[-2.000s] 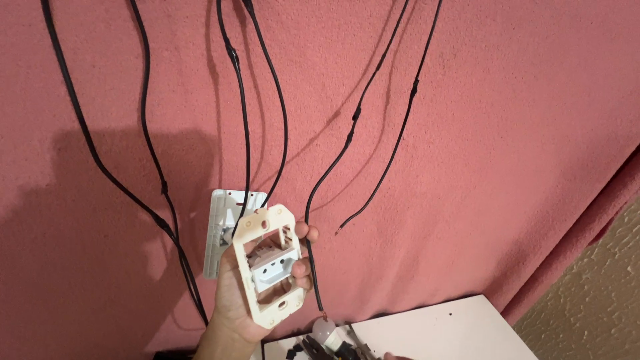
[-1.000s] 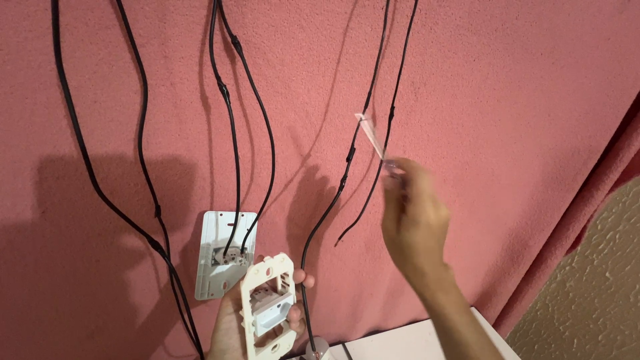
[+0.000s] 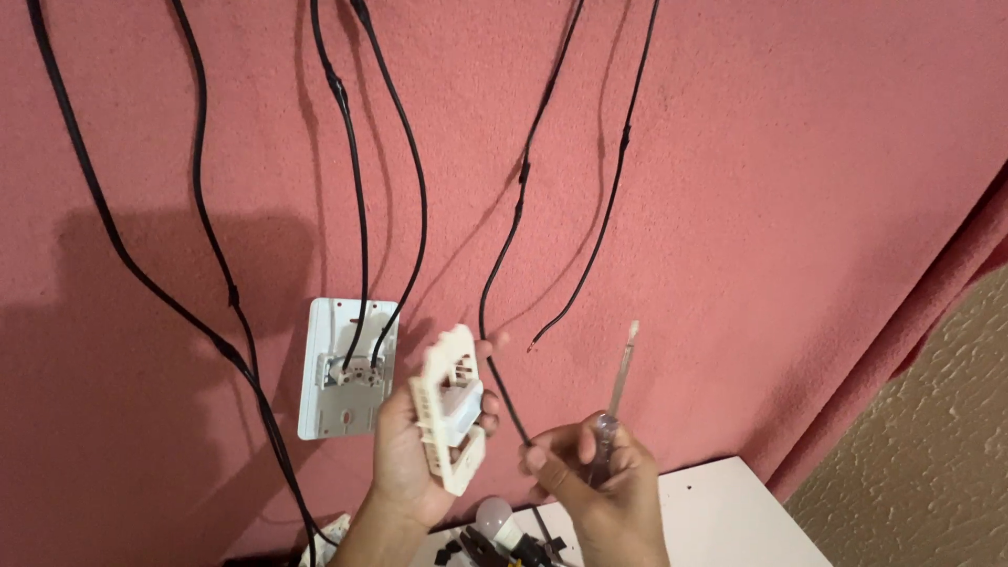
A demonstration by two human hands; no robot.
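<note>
My left hand (image 3: 405, 457) holds a cream plastic socket mounting frame (image 3: 431, 409) with a white outlet module (image 3: 463, 411) fitted in it, tilted edge-on. A black wire (image 3: 504, 394) runs down past my left fingertips, and my right hand (image 3: 602, 488) pinches its lower end between thumb and finger. The same hand also grips a screwdriver (image 3: 605, 441) with a clear handle, tip up. Another black wire (image 3: 579, 276) hangs loose with a bare copper end. Left of my hands, a white wall plate (image 3: 346, 421) hangs back side out, with two black wires entering its outlet module.
Further black cables (image 3: 102, 197) hang at the left against the pink wall (image 3: 748, 197). Below stands a white surface (image 3: 728, 512) with a light bulb (image 3: 494, 516), pliers (image 3: 480, 545) and small black pieces. A pink curtain-like fabric (image 3: 890, 362) edges the right side.
My right hand, raised with the screwdriver beside the wires one second ago, has come down and taken hold of the black wire's lower end. The mounting frame has turned more edge-on.
</note>
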